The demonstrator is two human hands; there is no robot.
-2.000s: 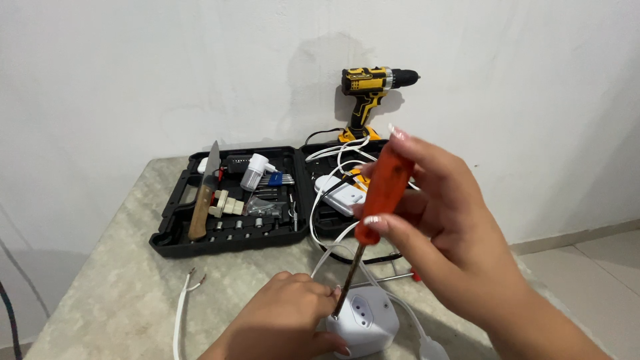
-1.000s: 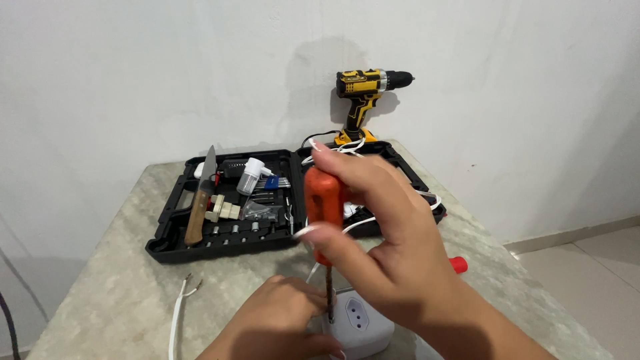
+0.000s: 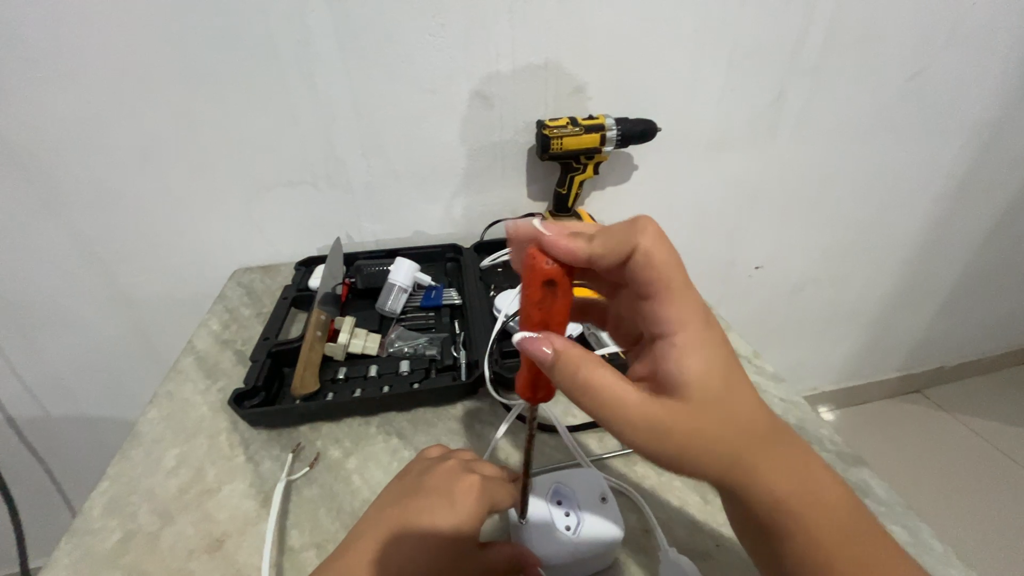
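My right hand (image 3: 640,344) grips the red handle of a screwdriver (image 3: 544,328), which stands nearly upright. Its dark shaft reaches down to a screw spot at the left side of a white plastic socket box (image 3: 592,532). The box has a three-hole outlet on top and a screw at its upper right. My left hand (image 3: 448,512) holds the left side of the box, its fingertips close to the screwdriver's tip and partly hidden. White cables lie behind and beside the box. At the left, a white two-core cable (image 3: 277,504) shows bare wire ends.
A black tool case (image 3: 360,408) lies open behind my hands, holding sockets, hex keys and a wooden-handled knife (image 3: 312,352). A yellow and black cordless drill (image 3: 576,160) stands behind it near the wall. A metal rod (image 3: 592,462) lies behind the box on the stone-patterned tabletop (image 3: 184,448).
The screwdriver was tilted in the oldest frame and now stands nearly upright. My right hand has shifted its fingers on the handle, while my left hand stays at the box.
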